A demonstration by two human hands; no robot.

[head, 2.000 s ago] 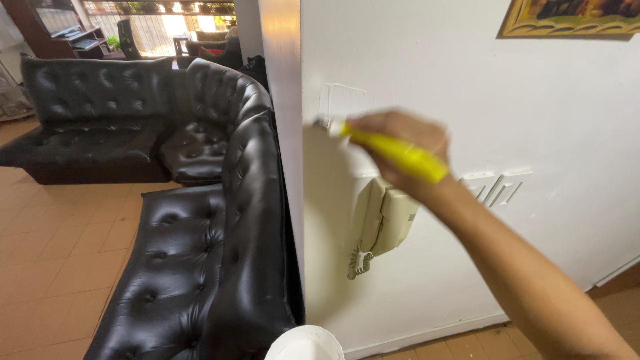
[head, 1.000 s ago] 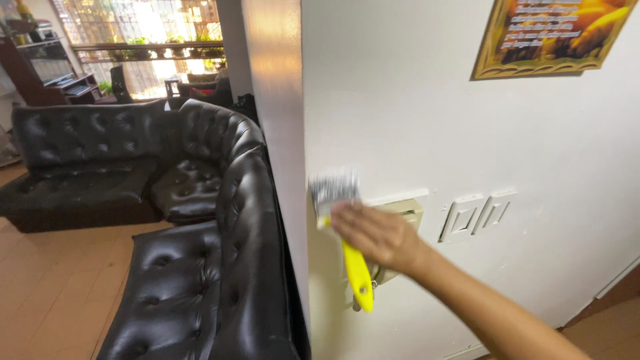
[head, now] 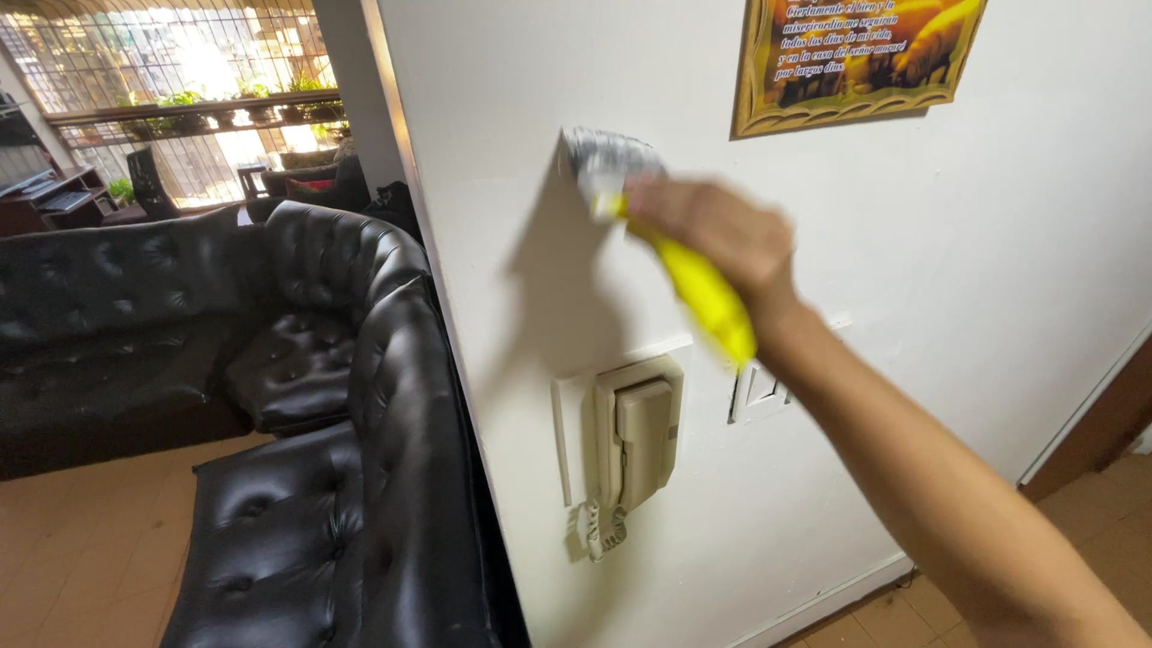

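Observation:
My right hand (head: 720,229) is closed around a paintbrush (head: 702,288) with a yellow handle. The brush's bristles, coated with white paint, rest against the white wall (head: 504,108) to the left of the hand, and the handle slants down to the right. Below them, a beige wall intercom handset (head: 641,441) with a coiled cord hangs on the wall. A white switch plate (head: 763,392) lies just under the wrist, partly covered by the forearm. My left hand is out of view.
A framed picture (head: 751,121) bearing writing hangs at the upper right. Left of the wall's edge stands a black tufted leather sofa (head: 270,513) on a tiled floor (head: 85,558). Behind it are a barred window with plants (head: 180,117) and a wooden desk (head: 54,202).
The brush has moved up the wall from beside the intercom, and its bristles are above it now. The intercom, largely covered by the hand a second ago, shows fully. The view has shifted.

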